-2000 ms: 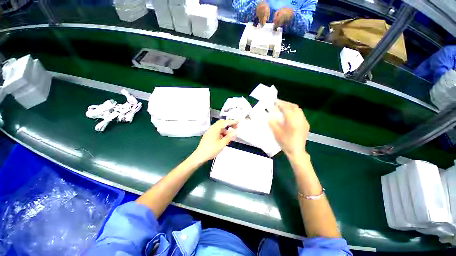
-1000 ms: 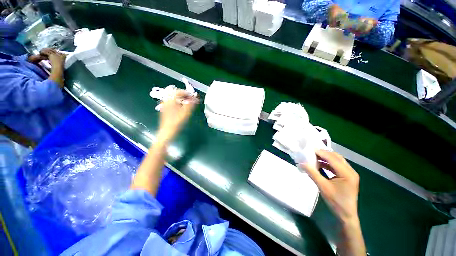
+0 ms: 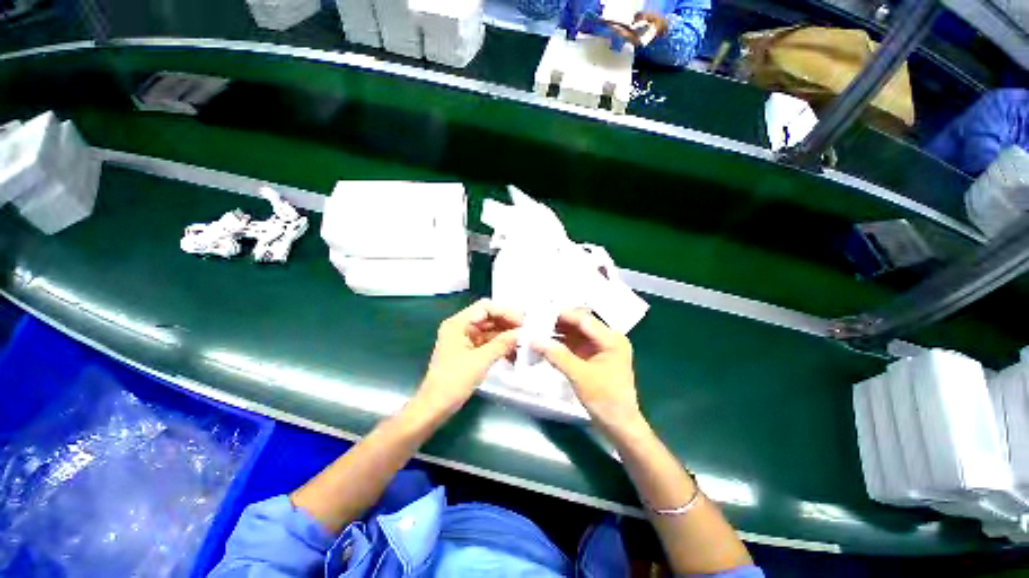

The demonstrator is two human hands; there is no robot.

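My left hand point(image 3: 472, 348) and my right hand point(image 3: 592, 359) meet at the centre, fingers pinching a small white piece point(image 3: 530, 346), perhaps a folded paper insert; its exact shape is unclear. They are over a white inner tray point(image 3: 539, 387), mostly hidden by my hands. Just behind lies a loose fanned pile of folded white paper inserts point(image 3: 539, 262). A short stack of white trays point(image 3: 397, 237) stands left of the pile. Tied white cable bundles point(image 3: 246, 231) lie farther left.
Nested white trays point(image 3: 942, 435) stand at the right, more point(image 3: 51, 175) at the far left. A blue bin point(image 3: 243, 485) with clear bags is lower left. Grey-white boxes point(image 3: 181, 92) lie on the lower lane. Across it, a person's hands work at a white fixture point(image 3: 585, 70).
My left hand has come back from the cable bundles to the centre, and my right hand has left the paper pile. Both now pinch a small white piece over the tray. The view has swung back.
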